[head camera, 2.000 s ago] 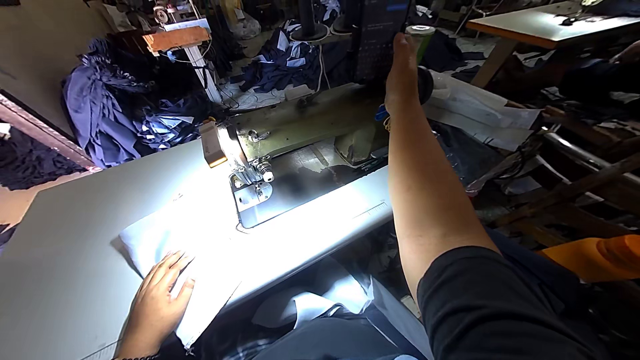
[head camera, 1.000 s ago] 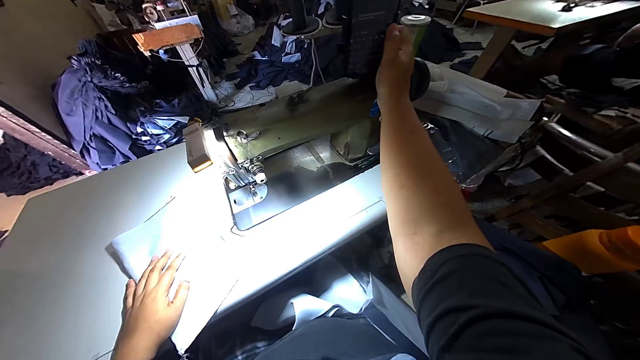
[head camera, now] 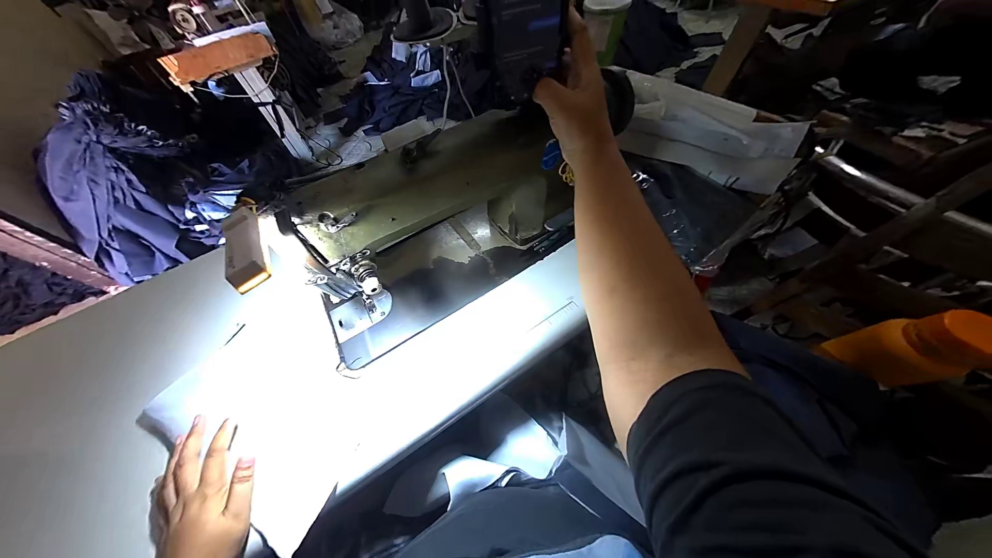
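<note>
My left hand (head camera: 203, 496) lies flat with its fingers apart on a pale piece of fabric (head camera: 178, 407) on the white sewing table (head camera: 70, 372). My right hand (head camera: 577, 89) reaches up to the far end of the sewing machine (head camera: 434, 186), its fingers and thumb around the edge of a dark smartphone (head camera: 523, 46) with a dim screen. The phone stands upright above the machine; what supports it besides the hand is hidden. Near the needle and presser foot (head camera: 370, 298), a small lamp (head camera: 246, 252) throws bright light on the table.
Dark blue cloth (head camera: 108, 178) is heaped behind the table at left. Thread cone stands (head camera: 425, 23) rise behind the machine. Pale cloth (head camera: 697, 132) and a dark plastic bag (head camera: 690, 209) lie at its right. Near my right elbow is an orange bottle (head camera: 914, 345). More fabric (head camera: 496, 465) hangs over my lap.
My right hand stays at the phone, its fingers shifting slightly on the edge. My left hand remains on the pale fabric. The view has shifted a little.
</note>
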